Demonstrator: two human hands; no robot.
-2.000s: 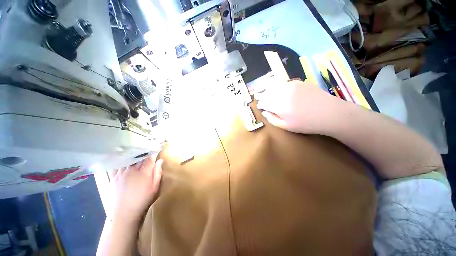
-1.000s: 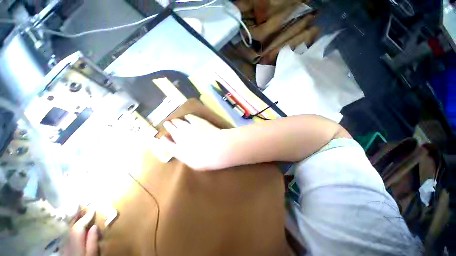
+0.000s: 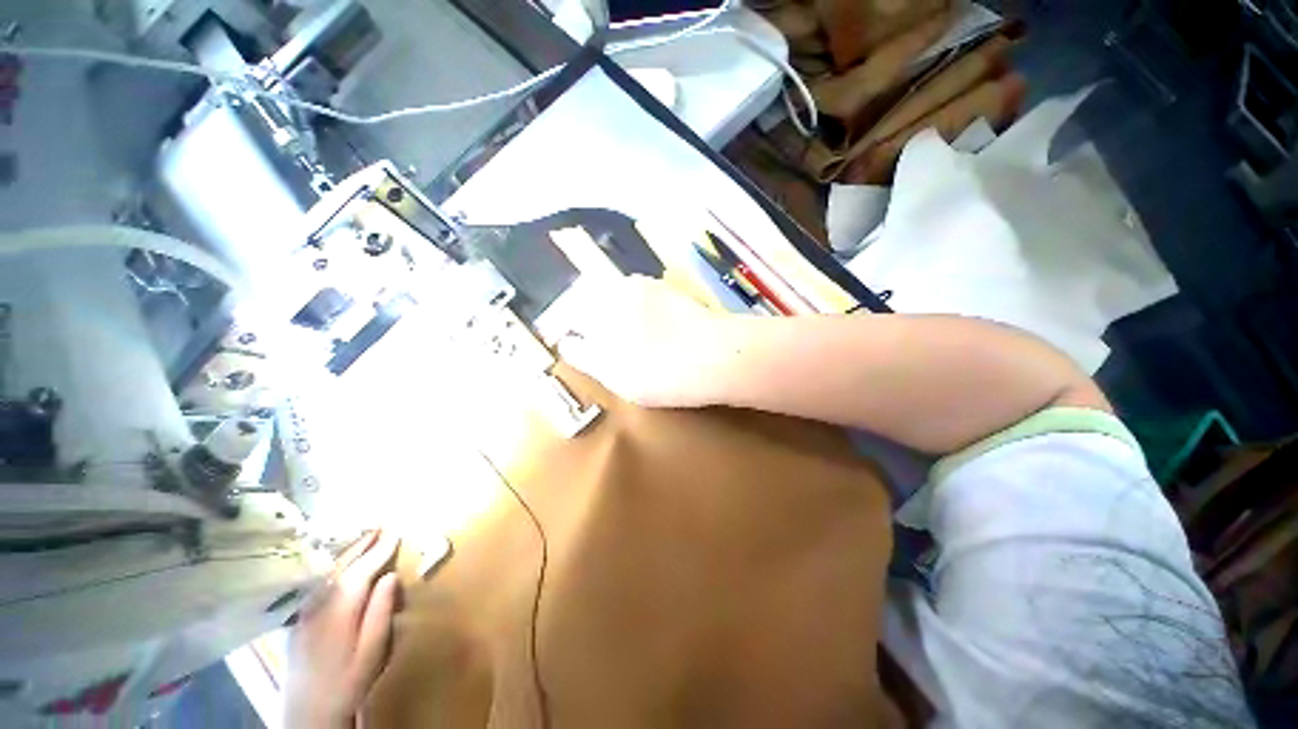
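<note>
A brown bag panel [image 3: 698, 570] with a dark cord line down its middle spreads from under the white machine head [image 3: 373, 306] towards me. My left hand [image 3: 345, 627] lies at the panel's left edge, close by the machine; its grip is unclear. My right hand [image 3: 648, 342] is curled at the panel's far right edge beside the metal edge guide [image 3: 577, 410]; its fingertips are washed out by light. A small cream tab [image 3: 434, 556] sits on the panel near my left fingers. Glare hides the needle area.
A white board [image 3: 605, 143] with a dark slot lies behind my right hand, with pens [image 3: 755, 278] on it. White sheets [image 3: 1018, 221] and brown pieces [image 3: 911, 71] are beyond. A white hose [image 3: 470, 107] crosses at the top. My right sleeve [image 3: 1068, 556] is at the right.
The view swung right, then partly back left. The right hand has moved from lying over the brown edge to beside the guide. The panel still lies under the machine head.
</note>
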